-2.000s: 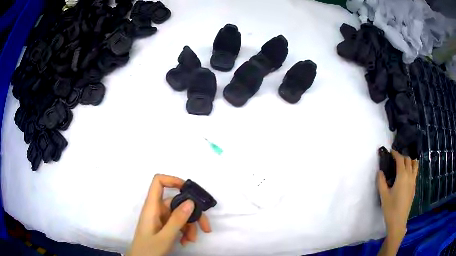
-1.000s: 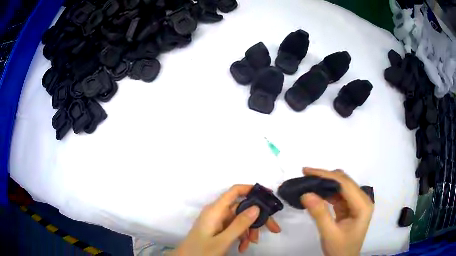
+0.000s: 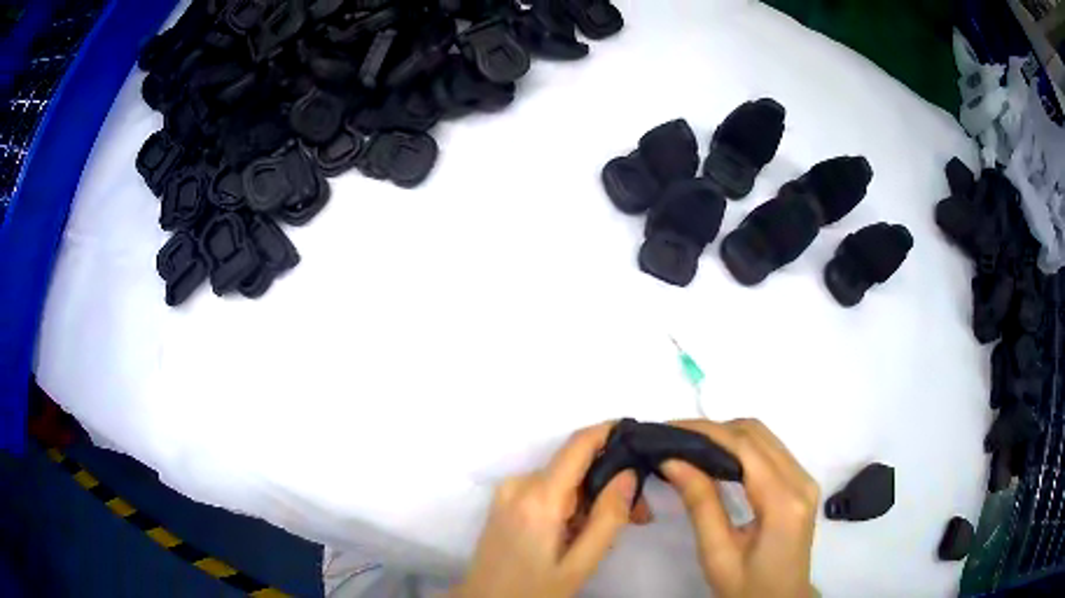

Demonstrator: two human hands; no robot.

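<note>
My left hand (image 3: 555, 514) holds a black base part (image 3: 610, 467) between thumb and fingers. My right hand (image 3: 753, 508) holds a black mating part (image 3: 689, 447) against it; the two pieces touch and form a bent shape. The fingers hide much of both pieces, so the joint between them is only partly seen. The teal-green dispensing needle (image 3: 690, 368) lies just beyond my hands on the white table cover (image 3: 467, 350). The glue bottle is hard to see against the white.
A large heap of black base parts (image 3: 275, 181) lies at upper left. Joined parts (image 3: 773, 237) stand at centre-right. A pile of mating parts (image 3: 999, 257) runs along the right edge. Two loose black pieces (image 3: 864, 493) lie right of my hands. A blue crate (image 3: 53, 210) borders the left.
My right hand has brought the mating part against the base part in my left hand. The view has shifted, so the heaps and joined parts appear further right.
</note>
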